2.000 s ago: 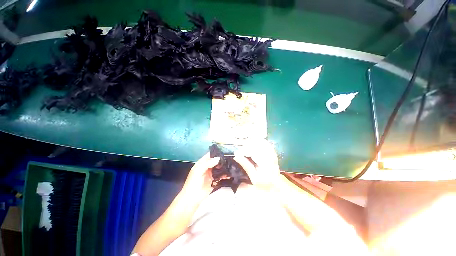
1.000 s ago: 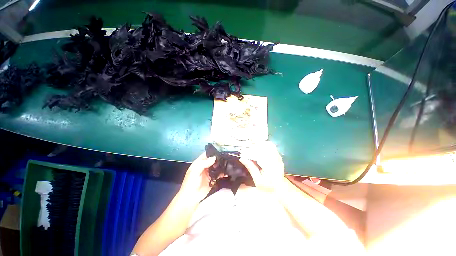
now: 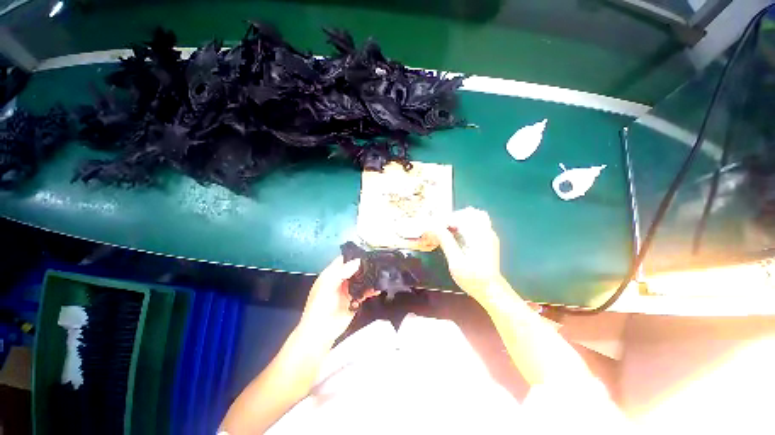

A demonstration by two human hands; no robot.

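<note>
My left hand (image 3: 333, 289) holds a black leafy piece (image 3: 389, 272) by its left side, close to the body at the bench's near edge. My right hand (image 3: 469, 246) is apart from the piece, with its fingertips at the lower right corner of the cardboard work pad (image 3: 404, 200). Whether its fingers hold something small cannot be told in the glare. The pad has dark specks. The main heap of black pieces (image 3: 255, 102) lies beyond and left of the pad, with a small black bunch (image 3: 382, 155) touching the pad's top edge.
Two white teardrop-shaped glue bottles (image 3: 527, 140) lie right of the pad. A black cable (image 3: 680, 178) hangs at the right end of the bench. A green plastic crate (image 3: 93, 289) with black pieces and a white label stands lower left, beside blue crates (image 3: 204, 365).
My right hand has let go of the black leafy piece and moved up and right to the pad's lower corner. My left hand still holds the piece.
</note>
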